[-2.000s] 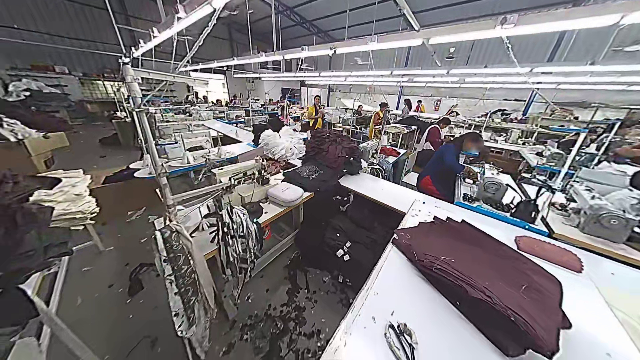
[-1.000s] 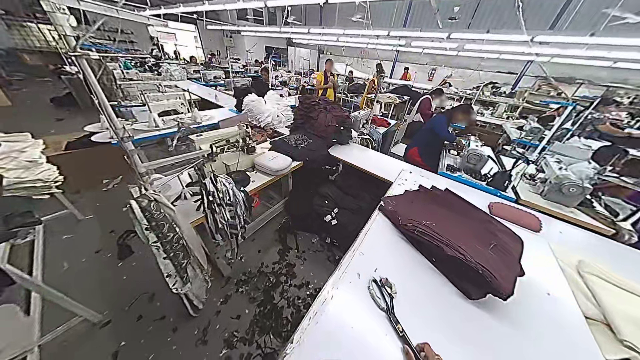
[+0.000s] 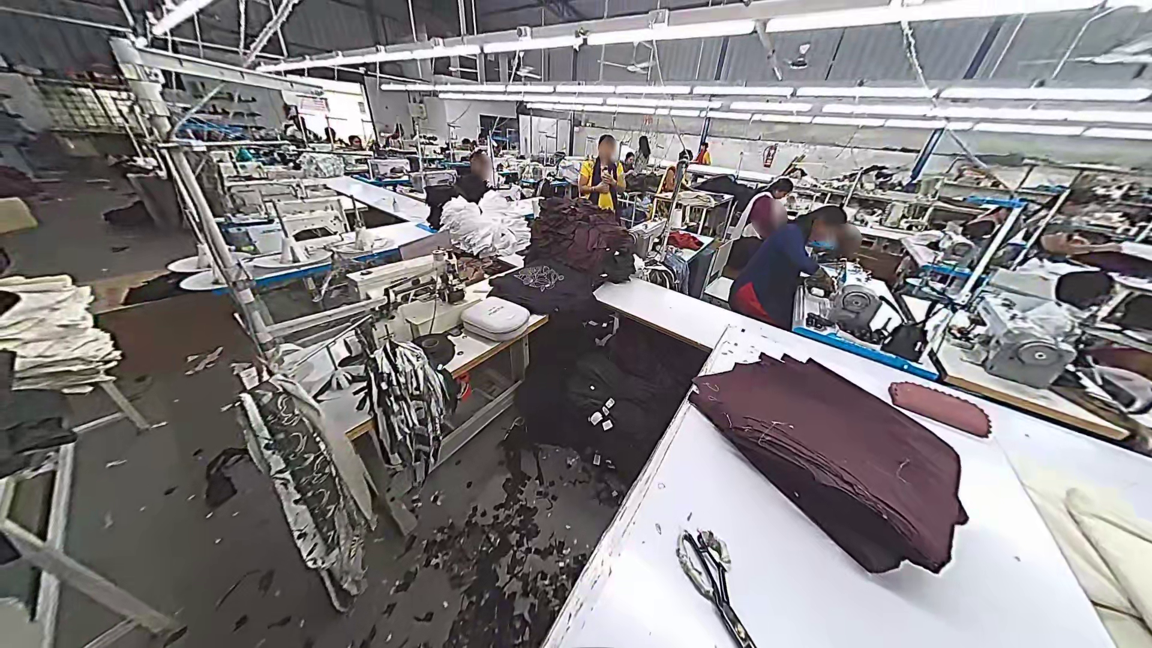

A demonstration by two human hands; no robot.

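Note:
Neither of my hands shows in the head view. A pair of scissors [image 3: 709,576] with wrapped handles lies on the white tabletop [image 3: 643,549] near the bottom edge, its handles pointing away and the blade tips cut off by the frame. Beyond it to the right rests a stack of maroon fabric pieces [image 3: 837,450]. Behind that stack is a pinkish-brown oblong item with a scalloped edge [image 3: 940,409]. Cream fabric [image 3: 1102,540] lies at the right edge of the table.
A sewing machine [image 3: 418,297] stands on a bench at centre left, with a white case [image 3: 495,317] beside it. Dark cloth [image 3: 585,387] fills the gap near the table, and scraps [image 3: 495,576] litter the floor. A person in blue [image 3: 774,270] sits at a machine beyond.
Fingers seen at the scissors' lower end one second ago are out of view now. The scissors still lie on the white tabletop.

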